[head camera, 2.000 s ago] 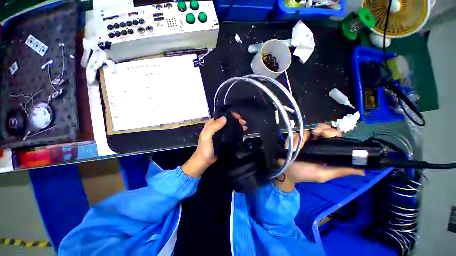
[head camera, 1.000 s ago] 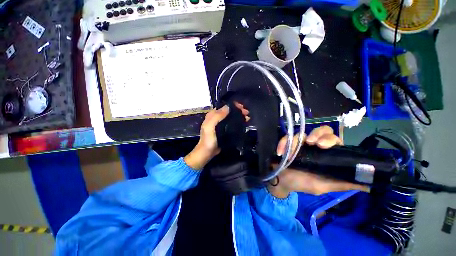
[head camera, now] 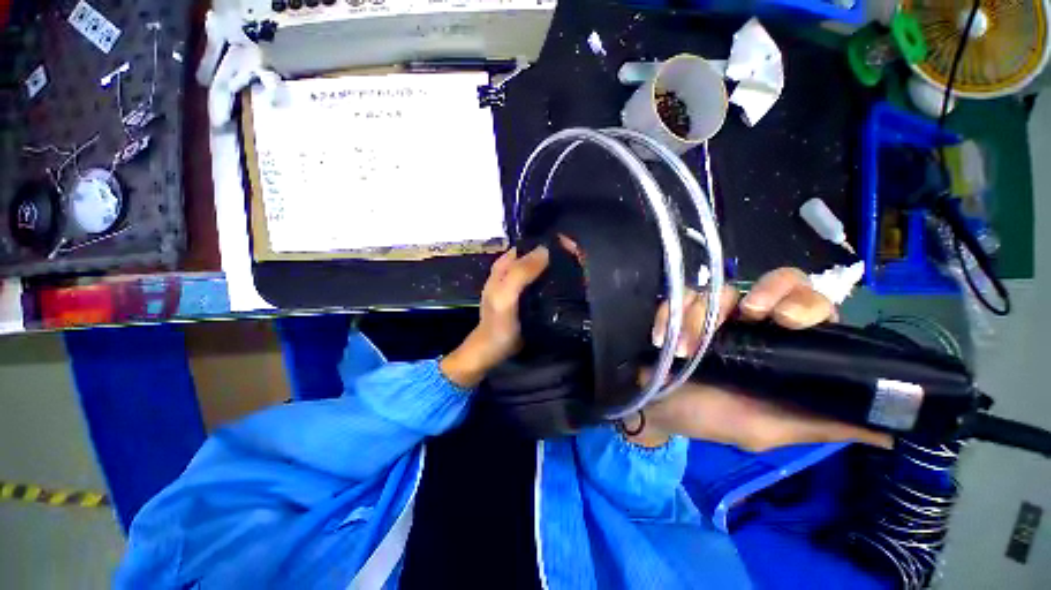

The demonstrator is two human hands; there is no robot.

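Note:
A black headset [head camera: 628,302] with two clear headband light tubes [head camera: 672,236] is held over the lap at the bench's front edge. My left hand [head camera: 507,302] grips its ear cup from the left. My right hand [head camera: 749,317] is wrapped around the black electric screwdriver [head camera: 824,371], which lies level with its pale label and cable to the right. The screwdriver's tip points left toward the ear cup; the contact is hidden behind the headset and tubes.
A clipboard paper sheet [head camera: 380,167] lies behind my left hand, before the tester [head camera: 403,40]. A white cup of screws [head camera: 689,98], a small white bottle [head camera: 824,221] and a blue bin [head camera: 882,259] stand behind. The parts tray [head camera: 115,225] is left; a blue crate [head camera: 795,490] is lower right.
The bench items have shifted up in the view. My right hand and the screwdriver sit slightly further right in the picture. Both hands keep their holds.

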